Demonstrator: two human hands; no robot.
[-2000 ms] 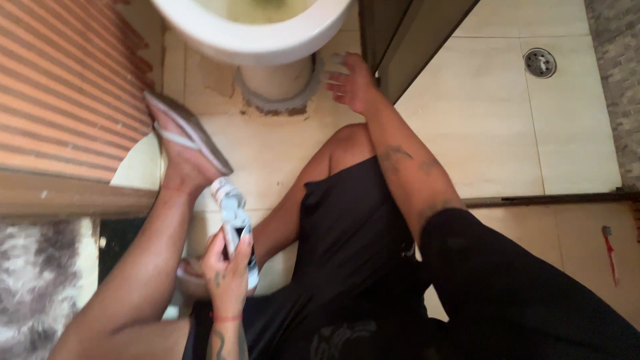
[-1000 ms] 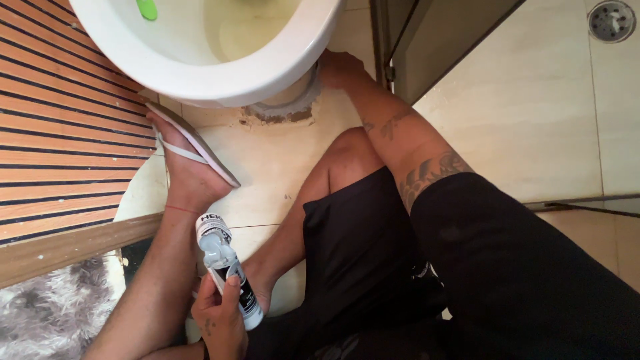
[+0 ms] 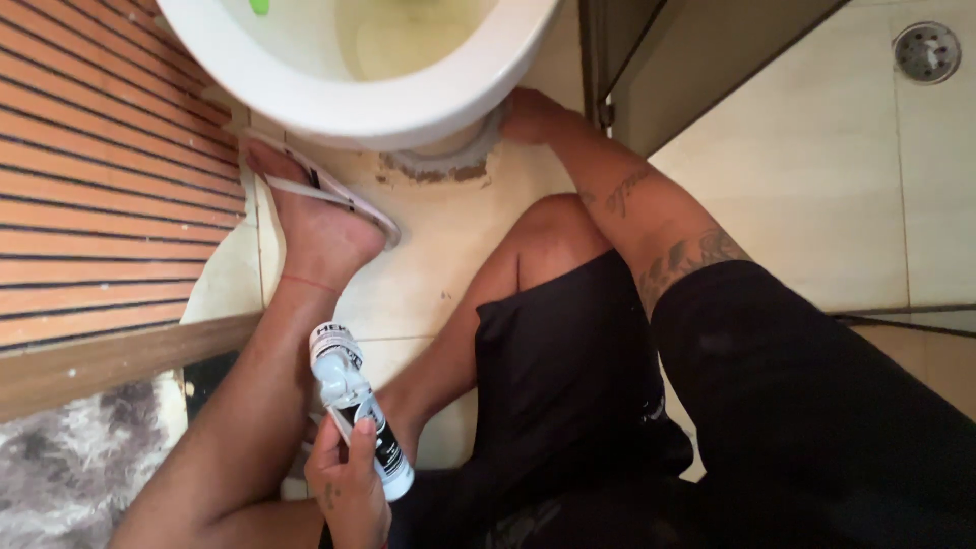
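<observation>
My left hand grips a bottle with a white and black label, held low between my legs. Its bent, pale upper part leads to a white cap-like end bearing writing. My right hand reaches to the right side of the toilet's foot, below the white toilet bowl; its fingertips are hidden, so whether it holds anything cannot be told. Grey sealant rings the foot, with brown rough residue along its front edge on the tiles.
An orange slatted panel stands at the left, above a grey fluffy mat. My sandalled foot is close to the bowl. A dark door panel borders my right forearm. A round floor drain lies at the upper right.
My right hand, open and visible beside the foot two seconds ago, has moved in against it, its fingers now out of sight. The bottle stays in my left hand. The view has come closer to the bowl.
</observation>
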